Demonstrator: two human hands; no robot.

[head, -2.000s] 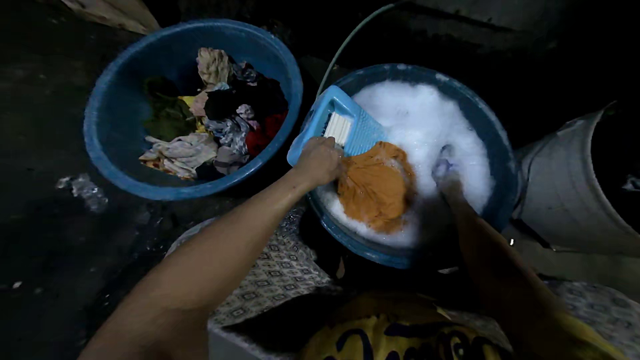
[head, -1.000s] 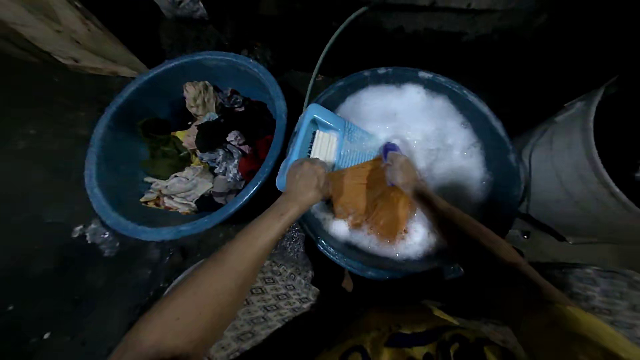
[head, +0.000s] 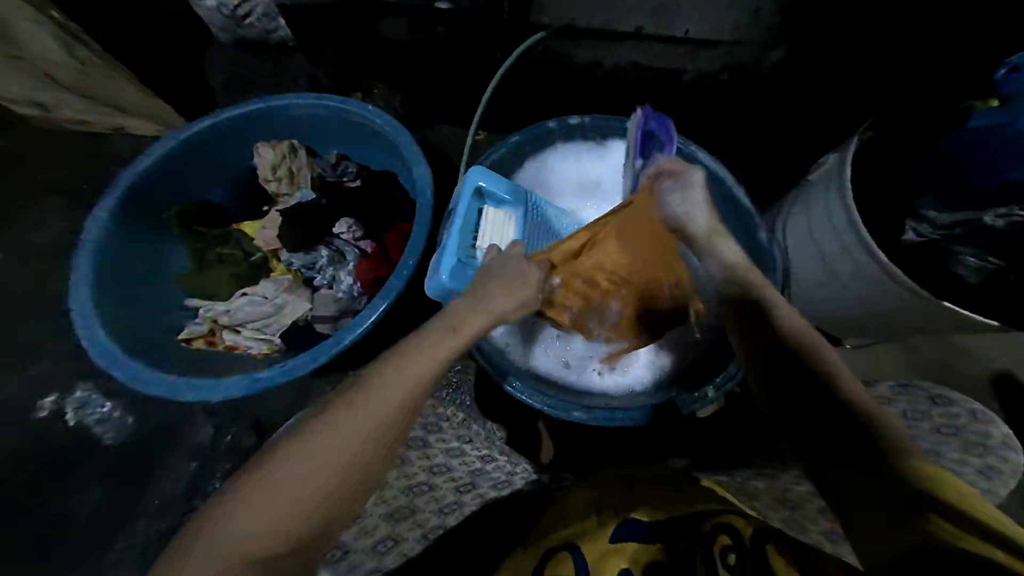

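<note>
An orange cloth [head: 624,272] is stretched between my hands above a blue tub [head: 568,408] of white suds [head: 576,176]. Its left edge is gripped in my left hand [head: 512,282], beside a light-blue plastic washboard [head: 456,260] that leans on the tub's left rim. A white bar, probably soap [head: 496,228], lies in the washboard's tray. My right hand [head: 684,196], blurred, holds the cloth's upper right part together with a purple brush [head: 654,136], whose pale side faces left.
A second blue tub [head: 188,388] with a heap of mixed clothes [head: 312,248] stands at the left. At the right is a large pale container [head: 832,248]. A thin hose [head: 488,92] curves behind the washboard, and crumpled clear plastic [head: 92,412] lies on the dark floor.
The orange cloth has been lifted from the suds and spread between both hands. My right hand has moved up and away with the purple brush, which was over the cloth one second ago.
</note>
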